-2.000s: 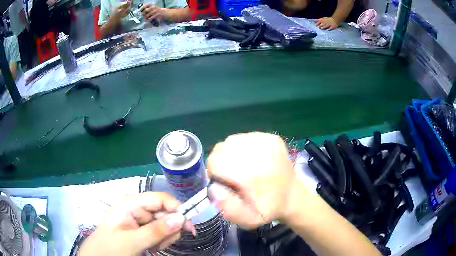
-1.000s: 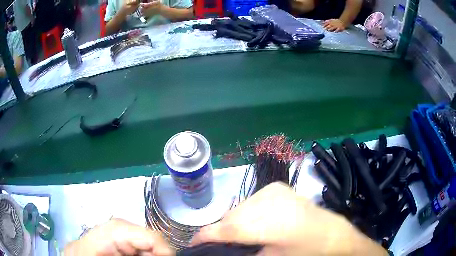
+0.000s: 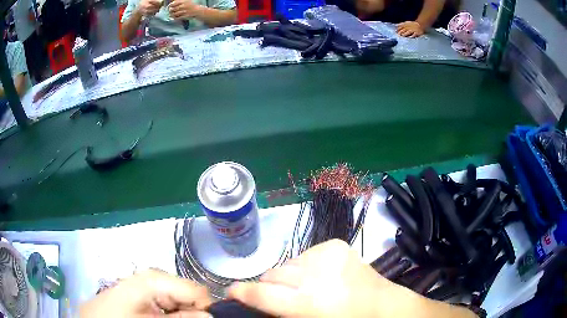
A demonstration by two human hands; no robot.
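Note:
My left hand (image 3: 149, 295) is at the bottom edge, its fingers pinched at the left end of a black sleeve (image 3: 239, 309). My right hand (image 3: 323, 282) is closed over the same sleeve from the right; the picture's edge cuts off both hands and much of the sleeve. Curved metal bands (image 3: 186, 251) lie in an arc around the can (image 3: 230, 211), just beyond my hands. A bundle of black wires (image 3: 332, 217) with reddish ends stands out beyond my right hand. A pile of black sleeves (image 3: 441, 217) lies at the right.
Sleeved bands (image 3: 109, 163) lie on the green belt (image 3: 298, 118) at the left. A wire spool (image 3: 45, 275) and small fan (image 3: 15, 282) are at far left, a blue bin (image 3: 538, 177) at the right edge. People's hands (image 3: 168, 9) show at the opposite bench.
The thin light piece seen between my fingers two seconds ago no longer shows. My hands have moved down to the bottom edge and hold the black sleeve. The sleeved bands on the belt shifted slightly left.

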